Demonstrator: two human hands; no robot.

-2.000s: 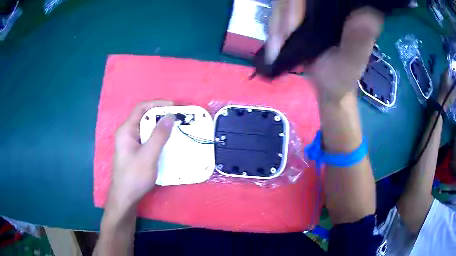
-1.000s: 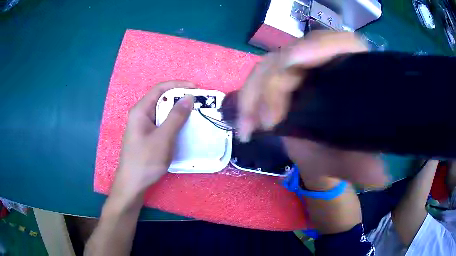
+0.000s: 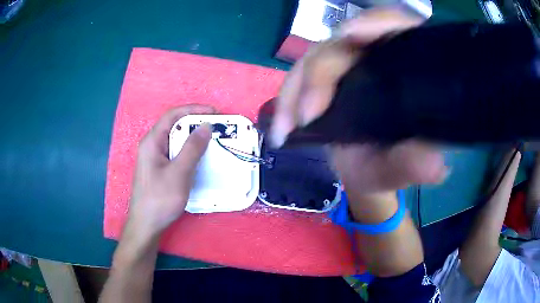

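The white cover (image 3: pixel 222 180) lies inside up on the red foam mat (image 3: pixel 142 106). My left hand (image 3: pixel 169 168) holds its left side, with the thumb on the small circuit board (image 3: pixel 226 130) in the top slot. Thin lead wires (image 3: pixel 240 154) run from the board to the black-backed half (image 3: pixel 296 177), which lies touching the cover's right side, partly hidden. My right hand (image 3: pixel 355 106), blurred, is wrapped round the large black power screwdriver (image 3: pixel 438 89). The driver's front end is near the cover's upper right corner; its bit cannot be made out.
The screw feeder (image 3: pixel 308 26) stands behind the mat, partly hidden by my right hand. A blue wrist strap (image 3: pixel 379 222) is on my right wrist. Another person's arm (image 3: pixel 488 207) is at the right edge. The green bench top (image 3: pixel 53 136) surrounds the mat.
My right hand has brought the driver from near the feeder down over the black-backed half and cover. My left hand stays on the cover. The view has shifted slightly.
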